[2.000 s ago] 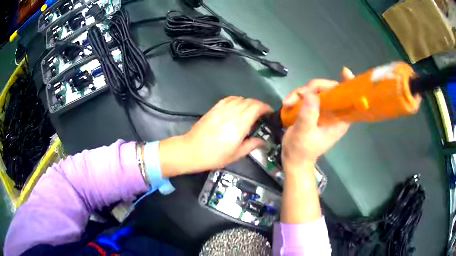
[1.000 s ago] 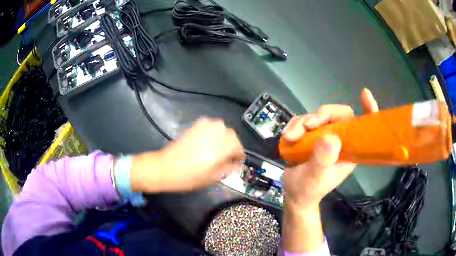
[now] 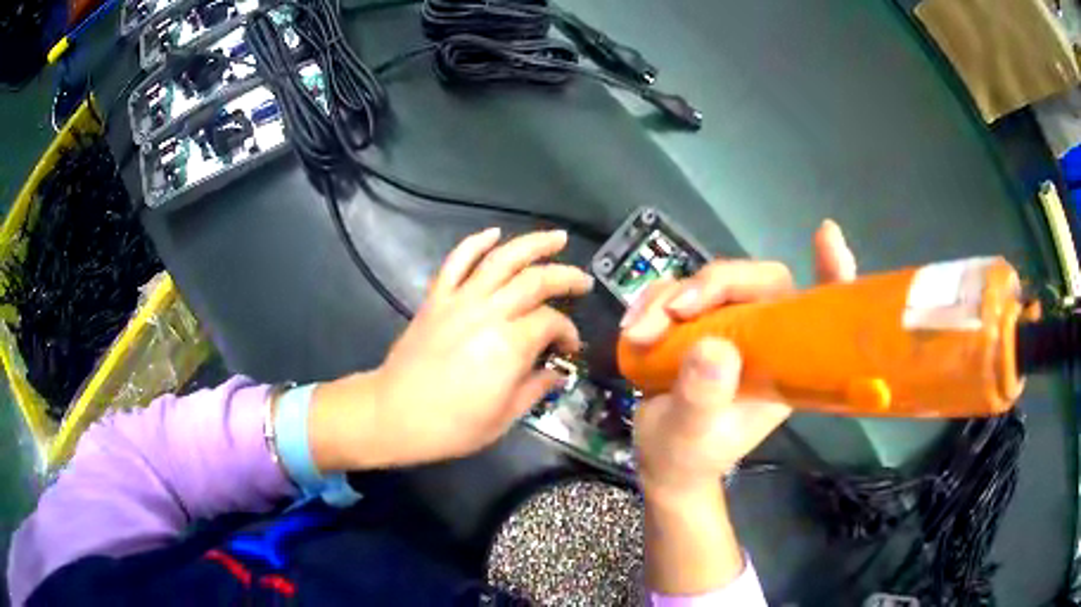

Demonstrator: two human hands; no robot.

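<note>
My right hand [image 3: 711,368] is wrapped round the orange electric screwdriver [image 3: 830,344], whose rear points right. Its tip is hidden behind my hand. My left hand [image 3: 480,344] is over the left end of the nearer housing half [image 3: 581,421], fingers spread, thumb and index finger close together; whether they pinch a screw cannot be told. That housing half holds a circuit board and is partly covered by both hands. A second open housing half [image 3: 648,255] with a board lies just beyond, partly behind my right hand. The screw dish [image 3: 567,545], heaped with silvery screws, is near my body.
Several open housings with boards [image 3: 219,142] and bundled black power cords [image 3: 314,95] lie at the upper left. More cords [image 3: 498,42] lie at the top and lower right. A yellow bin [image 3: 89,397] of black cords is at the left. Brown cardboard [image 3: 1002,53] is at the upper right.
The screwdriver and my right hand first came off the farther housing, then moved left over the nearer one. My left hand left the farther housing and its fingers opened out over the nearer one.
</note>
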